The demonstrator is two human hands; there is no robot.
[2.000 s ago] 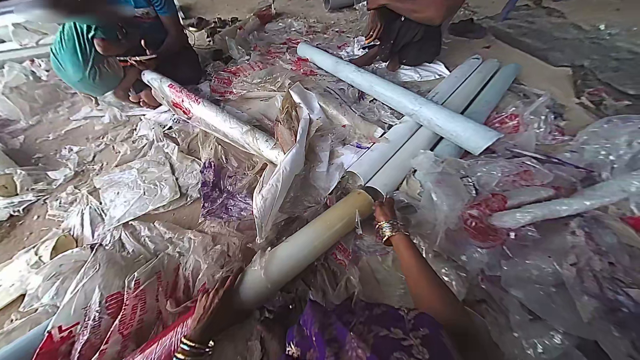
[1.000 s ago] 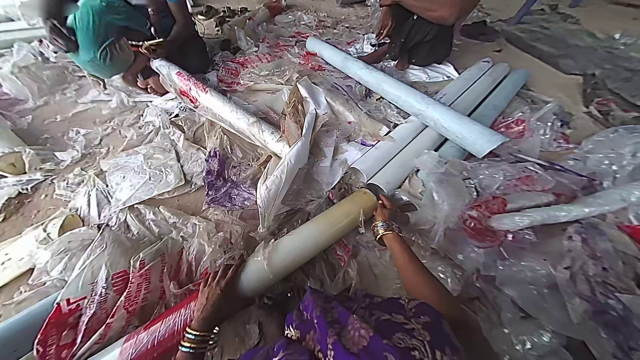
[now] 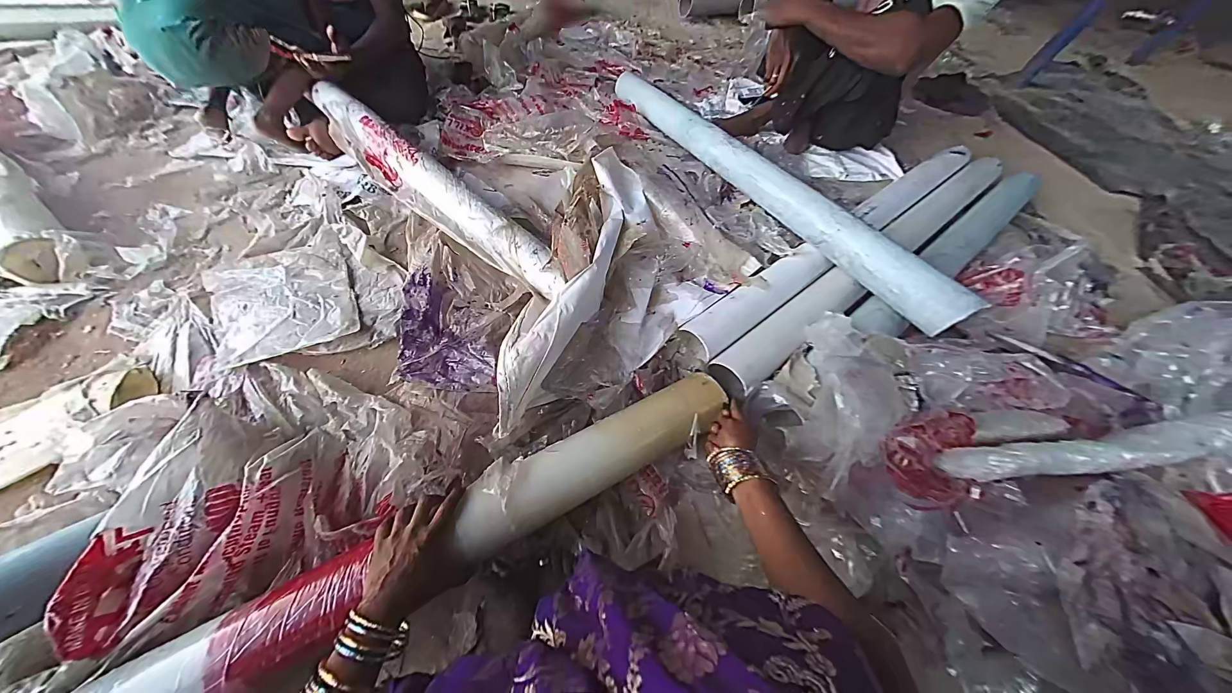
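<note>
A long pipe (image 3: pixel 568 472) lies diagonally before me, its upper part bare and yellowish at the end, its lower part under red and clear plastic film (image 3: pixel 289 606). My left hand (image 3: pixel 414 558) rests on the pipe near the edge of the film, fingers spread over it. At the yellowish end, my right hand (image 3: pixel 731 433) has its fingers at the rim; their exact grip is partly hidden. Just beyond that end lie pale pipes (image 3: pixel 789 322) side by side, with another pale blue pipe (image 3: pixel 789 197) across them.
Crumpled plastic film (image 3: pixel 289 298) covers much of the floor. A film-wrapped pipe (image 3: pixel 443 192) lies at upper left beside a crouching person (image 3: pixel 356 58). Another person (image 3: pixel 847 77) crouches at upper right. A wrapped thin roll (image 3: pixel 1088 452) lies at right, a purple film scrap (image 3: pixel 443 332) left of centre.
</note>
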